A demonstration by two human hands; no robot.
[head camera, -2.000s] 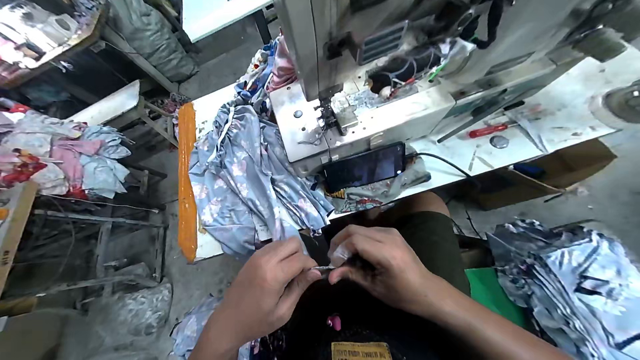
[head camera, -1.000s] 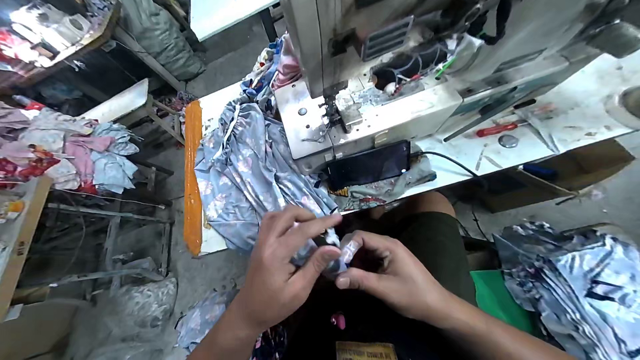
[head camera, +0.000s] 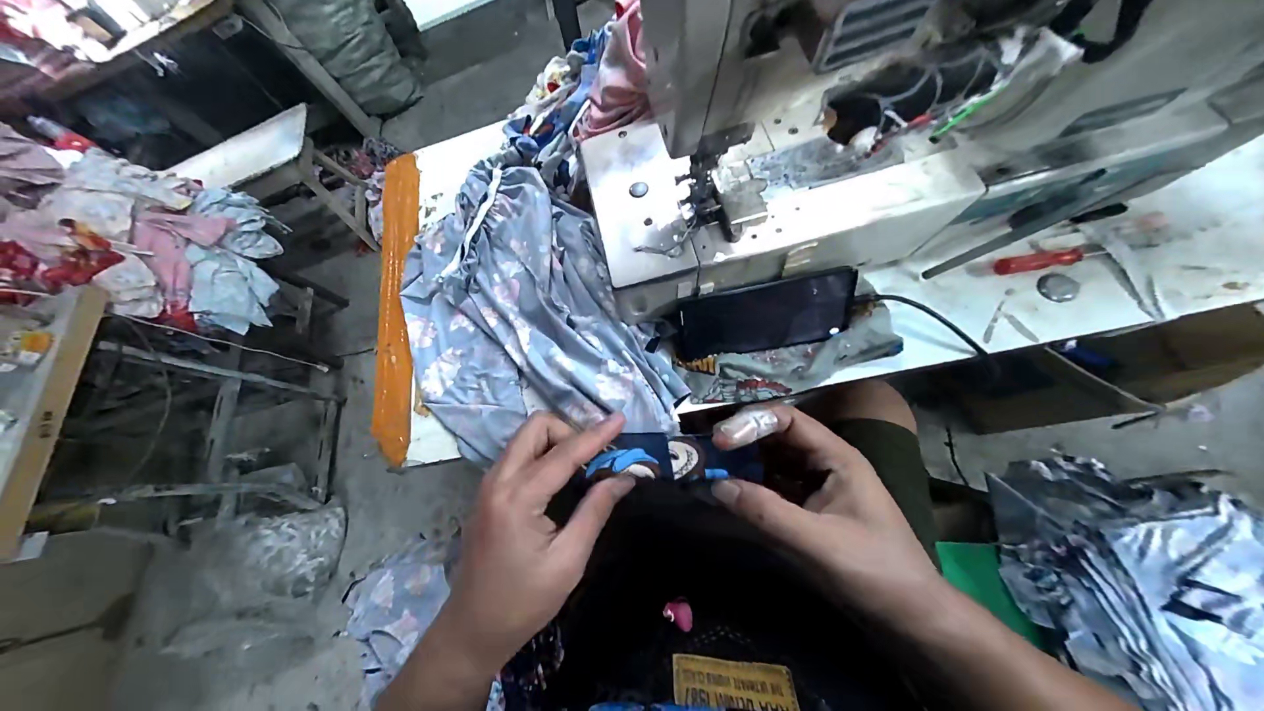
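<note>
Between my two hands, above my lap, a dark navy printed fabric piece (head camera: 683, 458) is stretched out. My left hand (head camera: 538, 513) pinches its left end between thumb and fingers. My right hand (head camera: 820, 494) pinches the right end; one of its fingertips has a pale wrapping (head camera: 747, 429). Just beyond the hands, a grey floral garment (head camera: 533, 296) lies on the white table, left of the sewing machine (head camera: 810, 217). A smartphone (head camera: 768, 312) with a dark screen leans by the machine's base, on a grey cloth.
An orange strip (head camera: 394, 316) runs along the table's left edge. On the table at right lie a red-handled screwdriver (head camera: 1039, 262) and metal tweezers (head camera: 1009, 316). Garments (head camera: 148, 227) are heaped at far left. Folded grey fabric (head camera: 1155, 573) is stacked at lower right.
My hands have moved apart, and the navy printed fabric now shows stretched between them. One second ago they were close together around something small and pale.
</note>
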